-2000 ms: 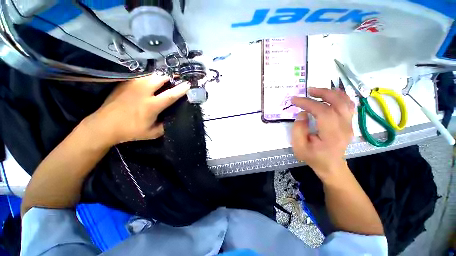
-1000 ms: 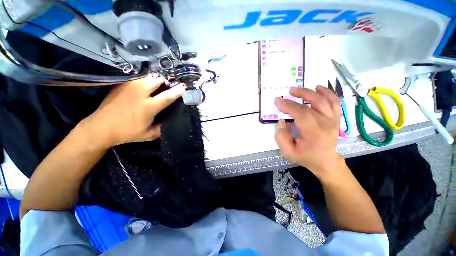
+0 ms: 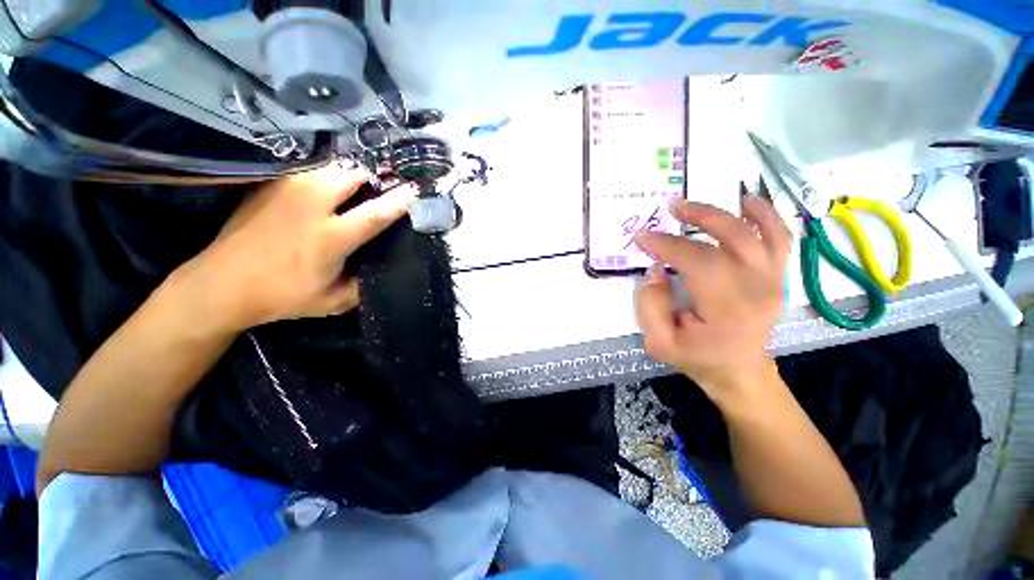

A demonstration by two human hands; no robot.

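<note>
The black garment (image 3: 414, 329) lies on the table left of centre and hangs over my lap, with a frayed edge on its right side. My left hand (image 3: 289, 249) rests on it beside the needle area, fingertips at the tension discs; the fingertips are partly hidden by machine parts, so a grip on the cloth cannot be made out. The smartphone (image 3: 635, 170) lies flat on the table with a lit pinkish screen and dark handwritten strokes on its lower part. My right hand (image 3: 720, 283) is over its lower right, fingers apart, index fingertip at the screen, holding nothing.
The white sewing machine (image 3: 476, 68) spans the top. Scissors (image 3: 845, 272) with green and yellow handles lie right of my right hand, beside partly hidden dark-tipped snips (image 3: 753, 193). A white-handled tool (image 3: 981, 278) lies farther right. A second black cloth (image 3: 884, 419) hangs at right; blue plastic (image 3: 227, 510) is lower left.
Dark strokes now show on the phone screen. My right hand moved left, then slightly back right, and now covers most of the snips. My left hand has stayed on the cloth.
</note>
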